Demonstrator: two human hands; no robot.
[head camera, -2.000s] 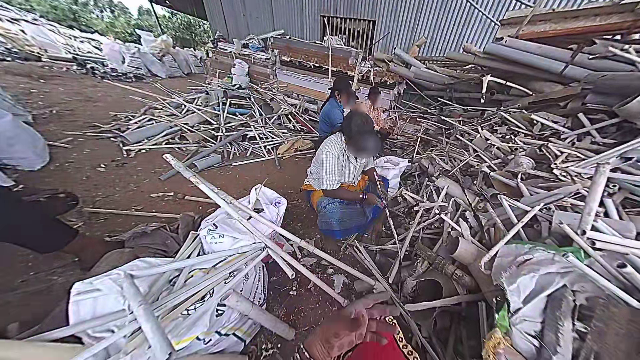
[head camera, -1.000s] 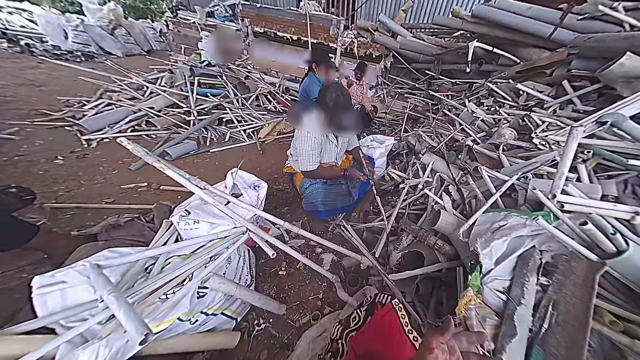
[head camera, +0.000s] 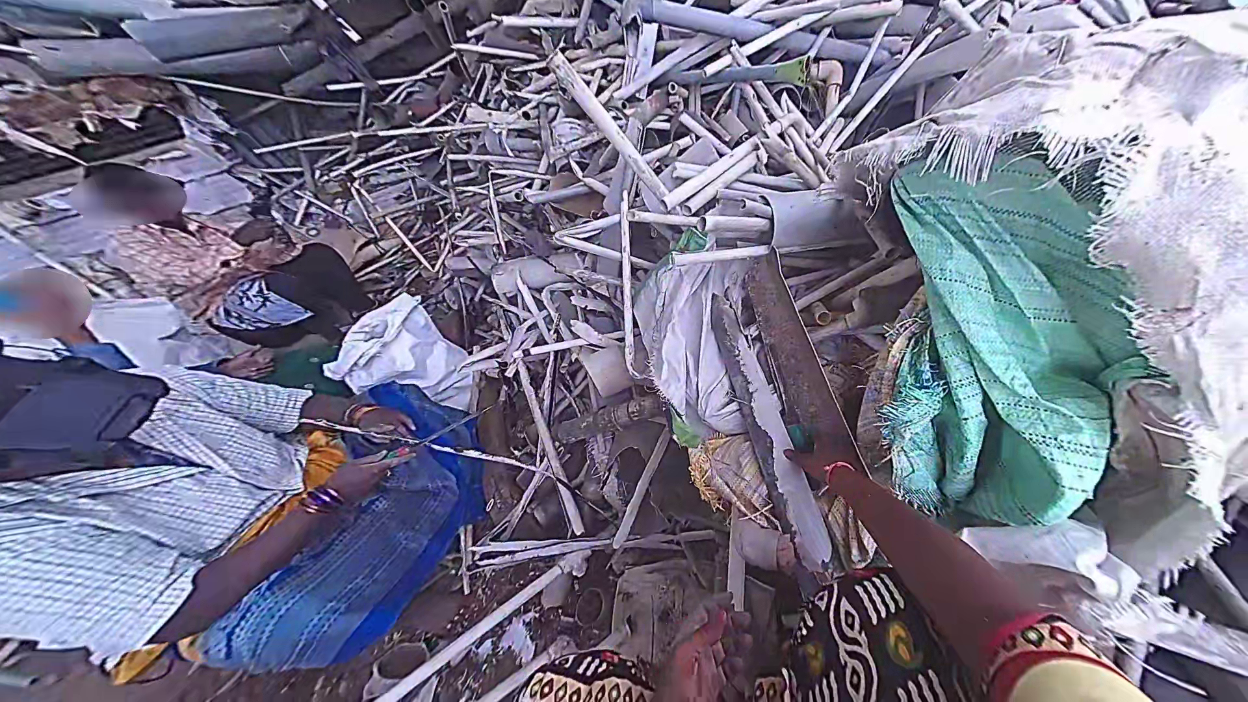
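My right hand (head camera: 827, 456) reaches forward to the lower part of a long brown split pipe (head camera: 785, 327). A small dark green thing (head camera: 801, 437) shows at its fingers; whether the hand grips it or the pipe cannot be told. Beside them lies a jagged grey-white strip of pipe (head camera: 780, 453), partly over a white sack (head camera: 687, 341). Low in the view, near my patterned clothing, my left hand (head camera: 707, 651) is slightly blurred, palm partly visible, with nothing seen in it. Thin white plastic pipes (head camera: 609, 127) lie heaped in front.
On the left a seated person in a checked shirt (head camera: 195, 429) holds a thin strip; another person (head camera: 185, 263) sits behind. A green woven sack (head camera: 1014, 331) and frayed white sheeting (head camera: 1180, 195) stand at the right. Larger grey pipes (head camera: 224, 39) are stacked at the back left.
The view has swung strongly right and down onto the pipe heap. My right arm now reaches out to the brown split pipe; it was not seen reaching there before.
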